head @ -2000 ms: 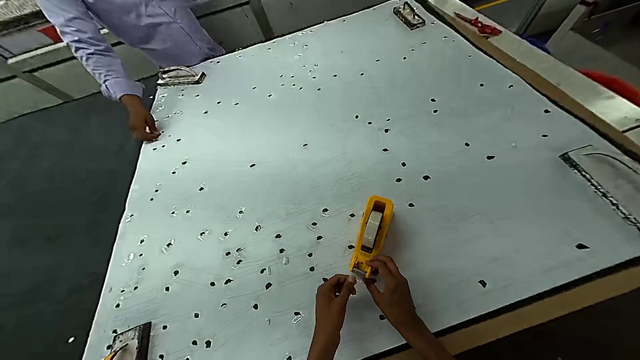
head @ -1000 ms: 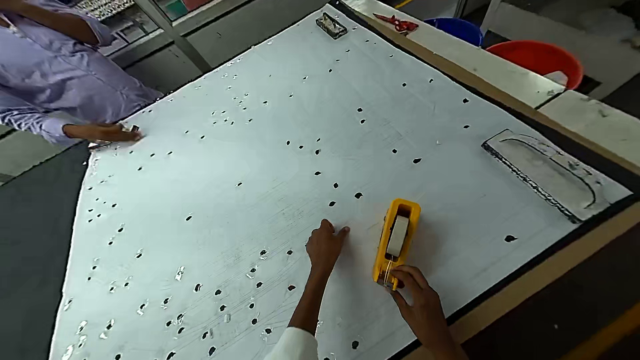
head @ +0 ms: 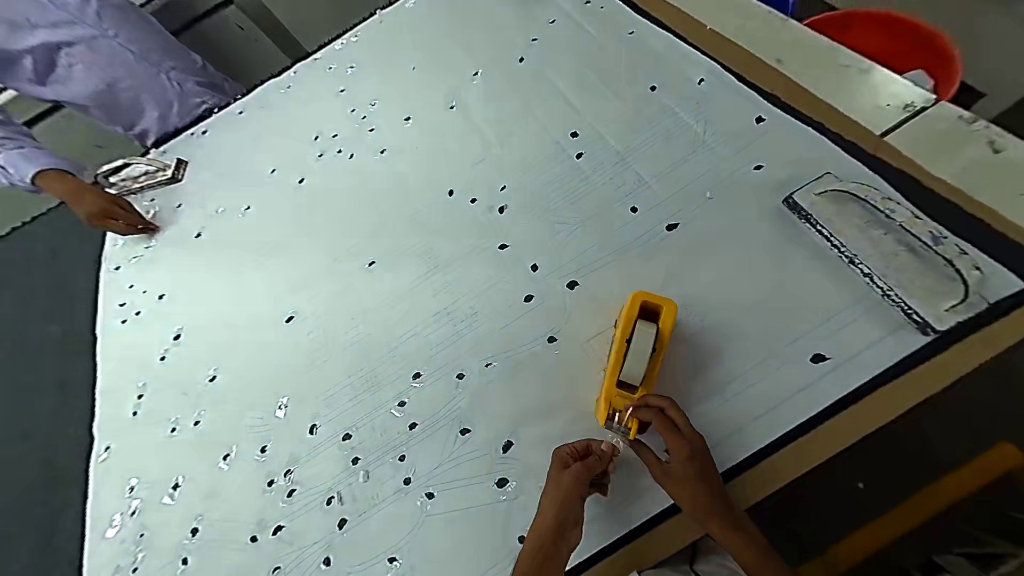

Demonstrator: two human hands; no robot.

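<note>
A yellow tape dispenser with a roll of tape stands on a large white sheet covered in small dark holes or marks, many with clear tape pieces near them. At the dispenser's cutting end, my left hand pinches a short bit of clear tape between thumb and fingers. My right hand grips that same end from the right, its fingers on the cutter. Fine pencil-like lines run across the sheet.
Across the sheet at upper left, another person's hand touches it beside a flat handled block. A larger handled block lies at right. A red basin stands beyond the white ledge.
My left hand has moved from the open sheet back to the dispenser's cutting end, where it also was two seconds ago. The view has shifted.
</note>
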